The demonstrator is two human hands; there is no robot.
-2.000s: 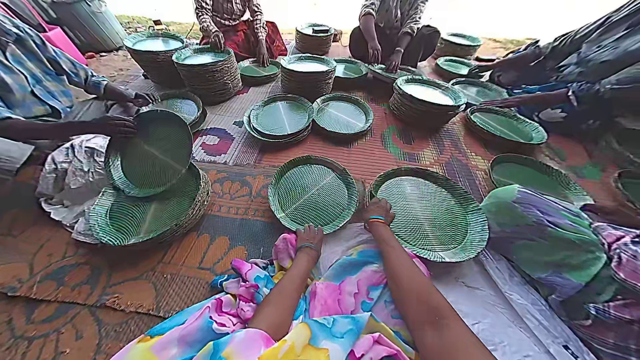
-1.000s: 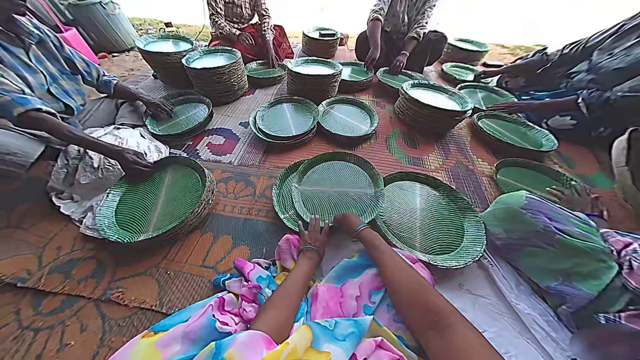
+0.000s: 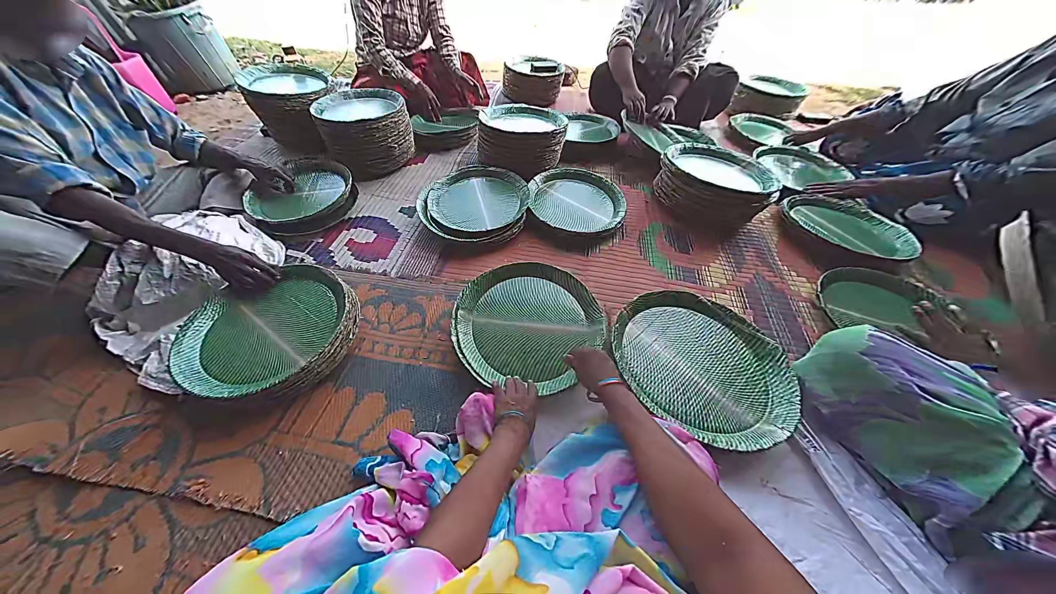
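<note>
Two or more round green leaf plates lie in front of me, the top leaf plate almost covering what is under it. The fingers of my left hand rest on its near rim. My right hand grips the same rim at its lower right, fingers curled. Just to the right, close to my right wrist, lies another leaf plate, with nobody's hand on it. Both my wrists wear thin bangles.
A person at the left touches a stack of leaf plates beside a crumpled white sack. Tall plate stacks and two low piles stand farther off on the woven mat. Other people sit behind and at the right, hands on plates.
A plate my right hand moved leftward from the right-hand pile now lies on the plate before my left hand. The person at the left has lowered the plate that was held up.
</note>
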